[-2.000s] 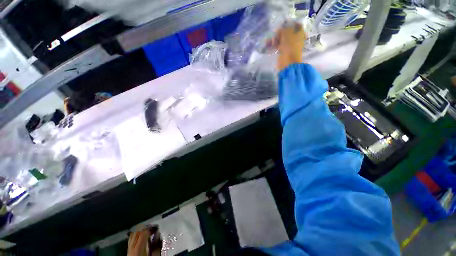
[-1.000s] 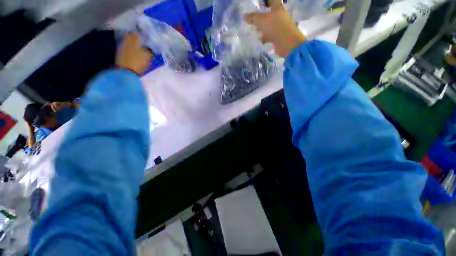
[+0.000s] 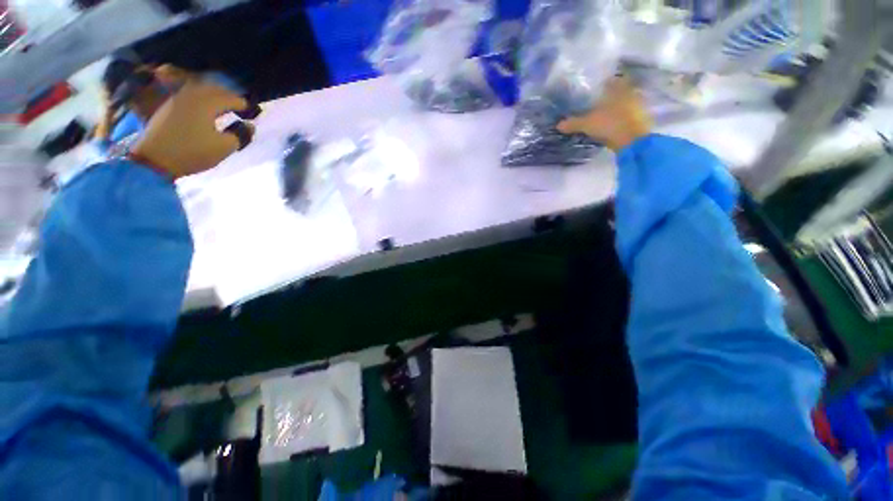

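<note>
A clear plastic bag of dark small parts (image 3: 553,127) sits on the white shelf. My right hand (image 3: 612,117) is at its right side, thumb and fingers against the bag; blur hides whether it grips. A second clear bag of parts (image 3: 441,78) stands to its left, with no hand on it. My left hand (image 3: 196,127) is over the shelf's left part, fingers curled, with black sleeves on the fingertips. I see nothing held in it.
A white sheet (image 3: 284,250) and a dark piece (image 3: 295,171) lie on the shelf. Below, the green bench holds a white panel (image 3: 478,406) and paper with red specks (image 3: 313,416). A blue bin (image 3: 343,44) is behind. A person (image 3: 127,93) is at far left. A grey post (image 3: 808,108) stands right.
My left hand has left the smaller bag and moved left. My right hand has come down to the lower part of the dark-parts bag. The view has shifted.
</note>
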